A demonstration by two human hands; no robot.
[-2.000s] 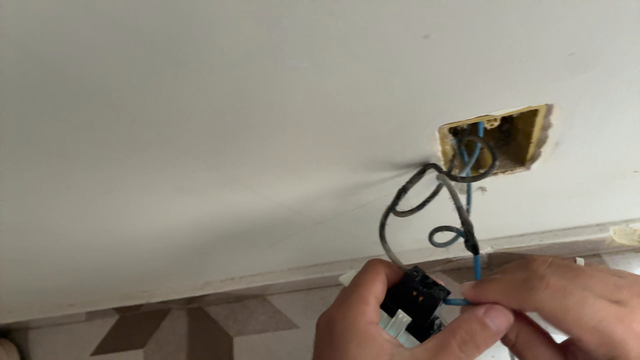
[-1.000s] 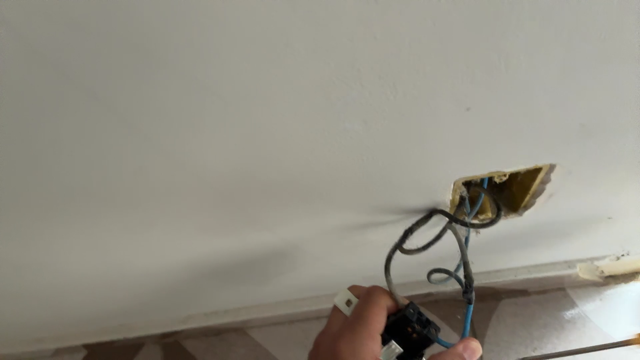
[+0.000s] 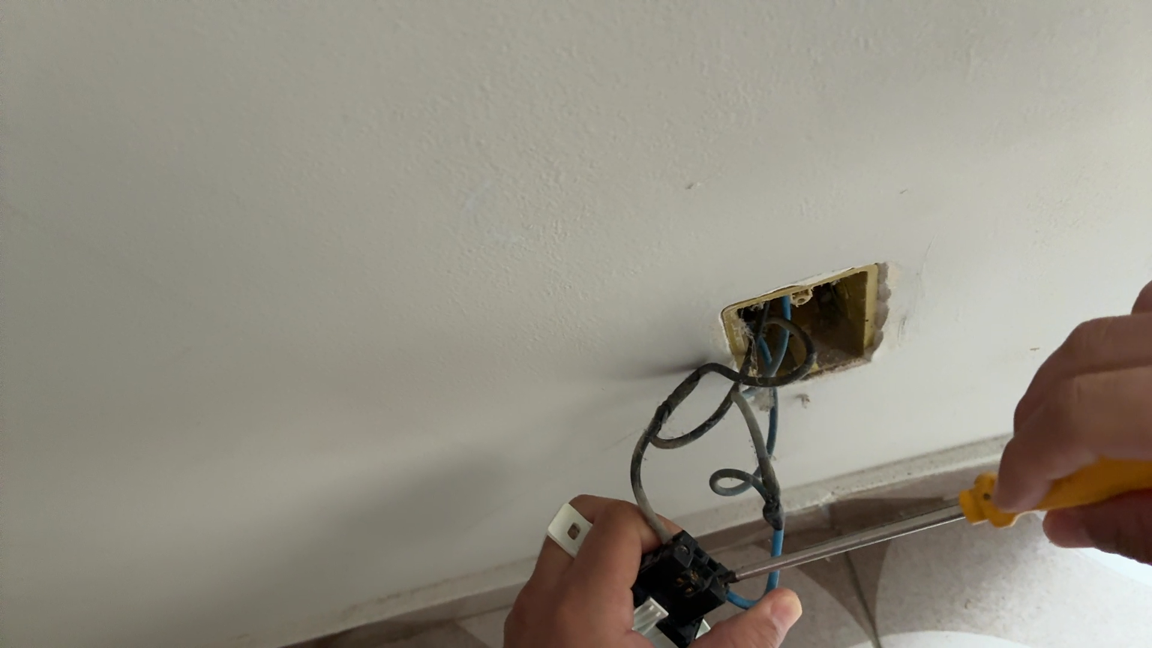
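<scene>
Low in the head view, my left hand [image 3: 598, 585] grips a black electrical socket module [image 3: 681, 576] with a pale mounting bracket [image 3: 570, 529]. My right hand [image 3: 1084, 441], partly cut off at the right edge, holds a screwdriver [image 3: 855, 543] by its yellow handle. The screwdriver's tip touches the module's right side, near the end of a blue wire [image 3: 777, 549]. A grey-black wire [image 3: 637, 468] enters the module's top. Both wires come in loops from a yellow wall box [image 3: 871, 310]; a dark taped joint [image 3: 772, 513] sits on the blue one.
The wall box is recessed in a pale painted wall [image 3: 360, 270], with chipped plaster round its edge. Below runs a baseboard [image 3: 864, 481], and under that a patterned tile floor [image 3: 972, 585]. The short wires link the module to the box.
My right hand has left the blue wire and now holds a screwdriver against the module. My left hand still grips the module.
</scene>
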